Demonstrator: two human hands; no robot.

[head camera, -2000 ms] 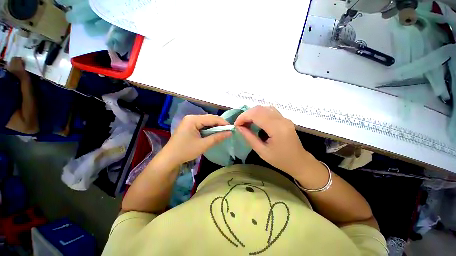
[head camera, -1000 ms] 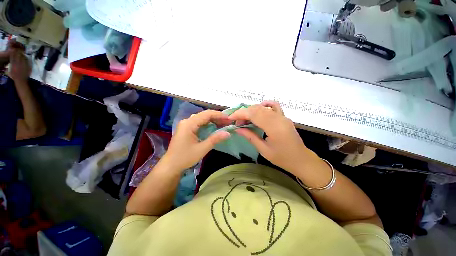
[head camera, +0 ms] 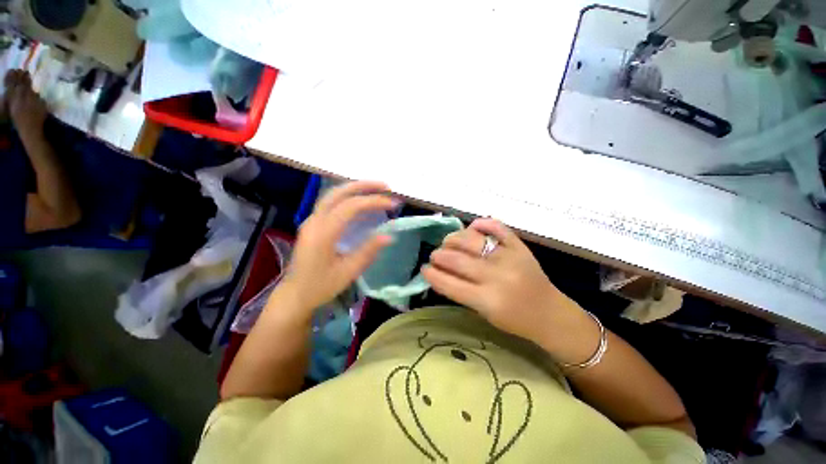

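A pale mint-green sewn fabric piece hangs above my lap at the table's front edge. It shows as an open ring or pouch with a thicker, paler edge. My right hand grips its right side with curled fingers. My left hand is at its left side with fingers spread, slightly blurred; the thumb overlaps the fabric, and I cannot tell whether it touches. No snips can be made out in either hand.
The white table has a printed scale near its front edge. A sewing machine bed is at right, with green strips. A red basket is at left. Bags and bins lie below. Another person's arm is at far left.
The fabric piece has turned and opened into a ring. My left hand has opened and drawn left from my right hand. The camera view has shifted slightly.
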